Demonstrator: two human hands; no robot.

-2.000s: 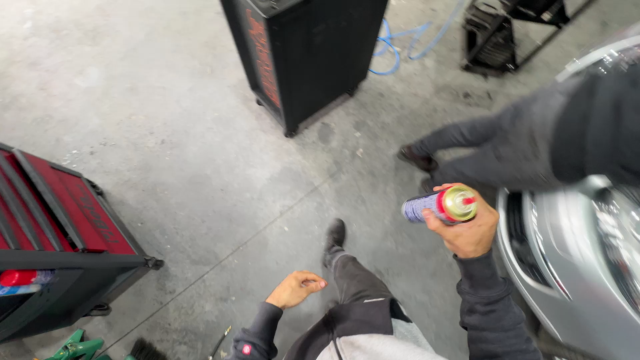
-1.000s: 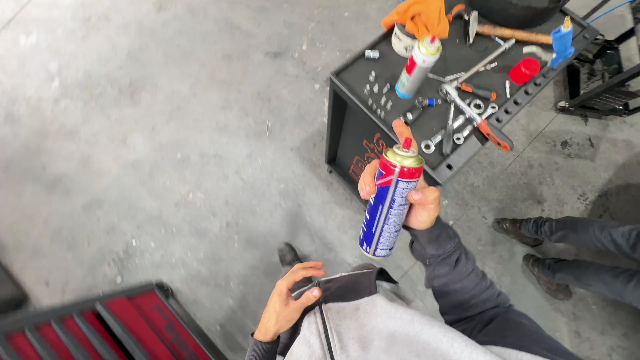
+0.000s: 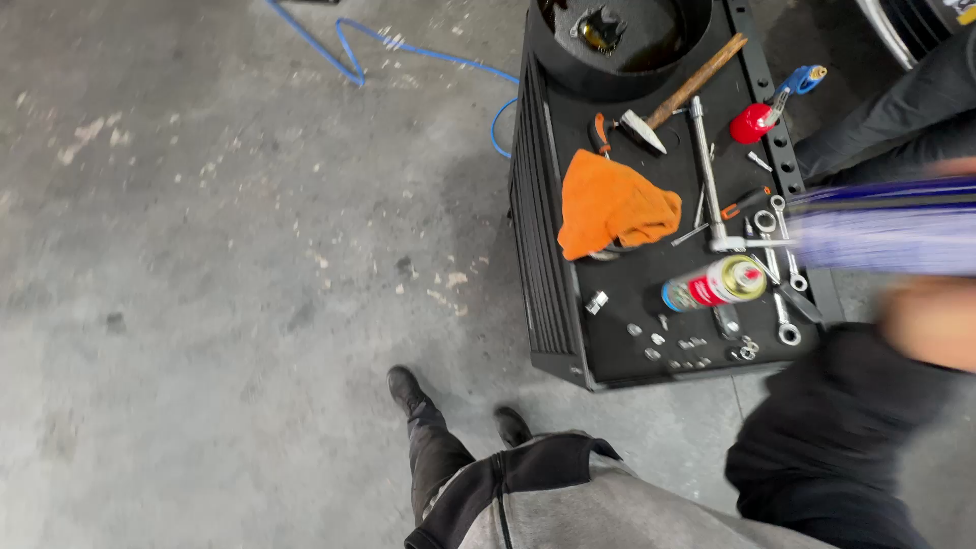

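Blurred at the right edge, my right hand (image 3: 926,324) grips a blue and white spray can (image 3: 892,229), which lies sideways in the view; part of both is cut off. My left hand is out of the frame. Left of the held can, a second spray can (image 3: 705,286) with a red nozzle stands on the black top of a tool cart (image 3: 610,366). An orange cloth (image 3: 614,206) lies near it, over a small container. A ratchet with a long extension (image 3: 709,175), several combination wrenches (image 3: 788,333) and small nuts (image 3: 657,338) are beside them.
A black round pan (image 3: 621,76) with dark liquid stands at the cart's far end, by a hammer (image 3: 686,91) and a red bottle with a blue top (image 3: 753,123). A blue hose (image 3: 442,55) runs over the floor. Another person's legs (image 3: 892,114) are at the upper right.
My right hand and the spray can have moved to the right edge. My left hand has left the view. The view has swung, showing more of the cart.
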